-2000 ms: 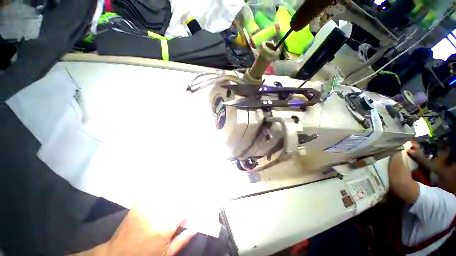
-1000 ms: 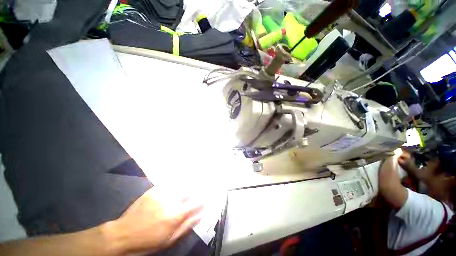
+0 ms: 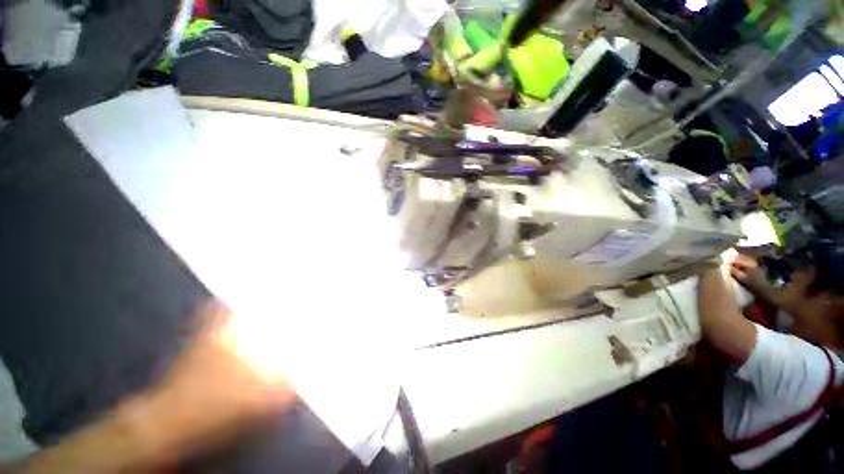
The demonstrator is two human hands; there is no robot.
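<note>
My left hand [image 3: 242, 366] comes in from the lower left, blurred and washed out by lamp glare. It lies over the edge between a dark grey garment panel [image 3: 79, 268] and a white fabric panel [image 3: 134, 143]. Its fingers cannot be made out. The white panel runs from upper left to a corner near the bottom centre, and glare hides most of it. The cream sewing machine [image 3: 435, 218] is to the right of the hand; its needle area is lost in glare. My right hand is not in view.
Snips [image 3: 490, 159] lie on the machine head. A control panel [image 3: 652, 333] is at right front. Another person's arm [image 3: 724, 315] is at far right. Bundled dark pieces [image 3: 361, 85] with a neon strip and neon green cloth [image 3: 539, 67] are behind the table.
From two seconds ago, the white panel has become a long, straighter strip over the dark panel. Since one second ago, my left hand has shifted left and blurred, and the view has shifted slightly.
</note>
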